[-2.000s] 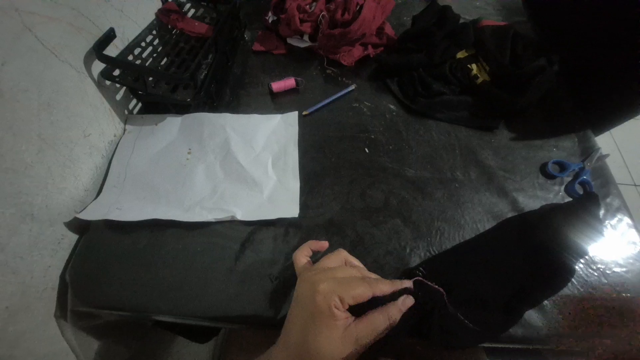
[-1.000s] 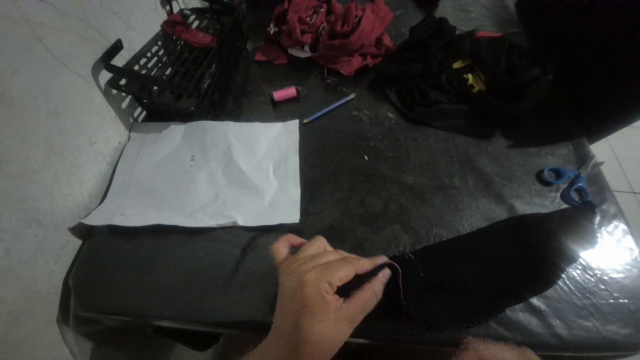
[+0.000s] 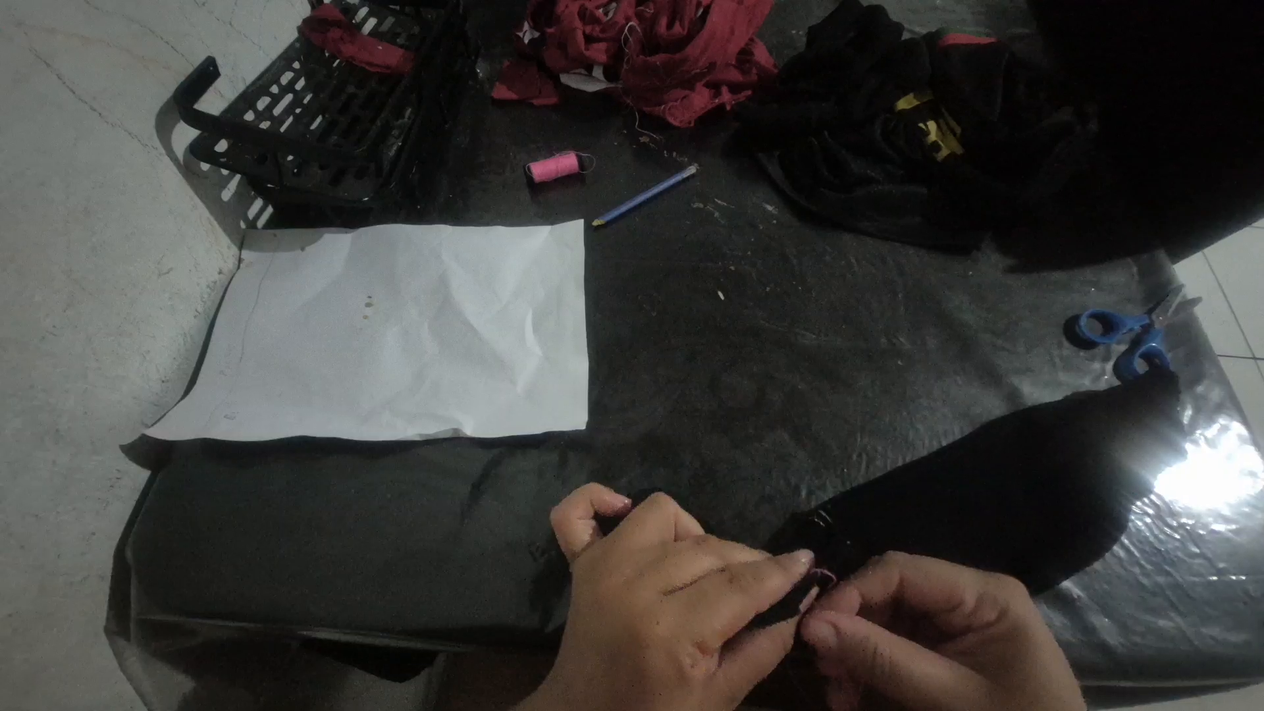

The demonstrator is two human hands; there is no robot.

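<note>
Near the front edge of the black-covered table, my left hand (image 3: 681,602) pinches the edge of a black cloth (image 3: 987,484) between thumb and fingers. My right hand (image 3: 938,627) meets it from the right, thumb and forefinger closed at the same edge, beside a small loop of pink thread (image 3: 822,576). Whether a needle is between those fingertips cannot be told. The cloth stretches to the right, up to a pair of blue-handled scissors (image 3: 1136,336). A spool of pink thread (image 3: 556,168) lies farther back, next to a blue pencil (image 3: 647,196).
A large sheet of white paper (image 3: 415,336) covers the left part of the table. Behind it stands a black plastic basket (image 3: 306,128) with red cloth in it. Crumpled red fabric (image 3: 652,49) and a black garment with yellow marks (image 3: 889,148) lie at the back.
My right hand has come up from the bottom edge of the view to the cloth's edge beside my left hand. My left hand keeps its pinch on the cloth.
</note>
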